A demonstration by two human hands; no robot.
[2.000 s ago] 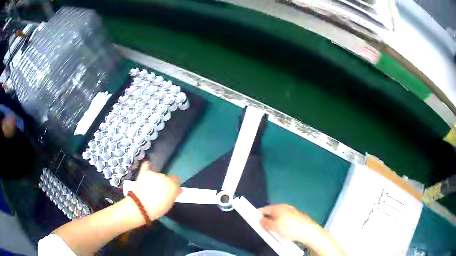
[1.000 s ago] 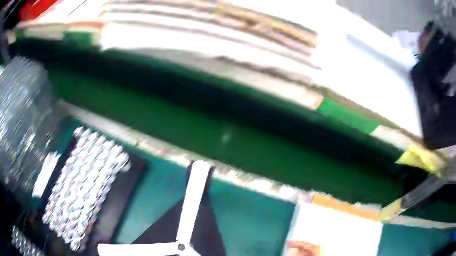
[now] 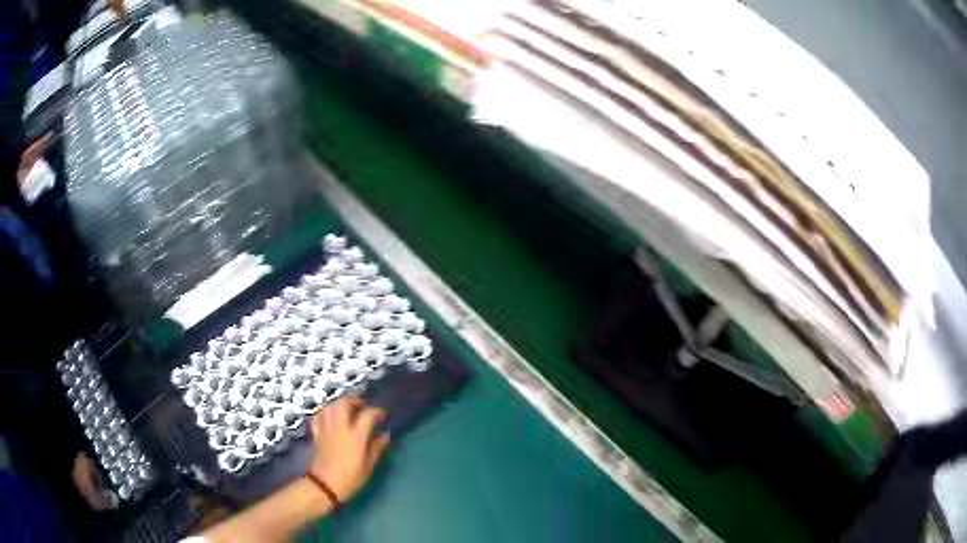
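Observation:
My left hand, bare with a reddish-brown cord at the wrist, reaches over the near edge of the black hub tray. Its bent fingers are at the front rows of white hubs; whether they pinch a hub cannot be told. My right hand is not in view. A three-bladed rotor on a black fixture stands away from my hand, in the dark green channel, blurred.
Clear blister trays stand upper left, with white blades beside the hub tray. A second hub tray is lower left, near another person's hand. Layered white sheets lie on the shelf. A dark shape is lower right.
The view has swung left and back down. The rotor, on the mat before, now shows in the channel. My left hand is now at the hubs; my right hand has left the view.

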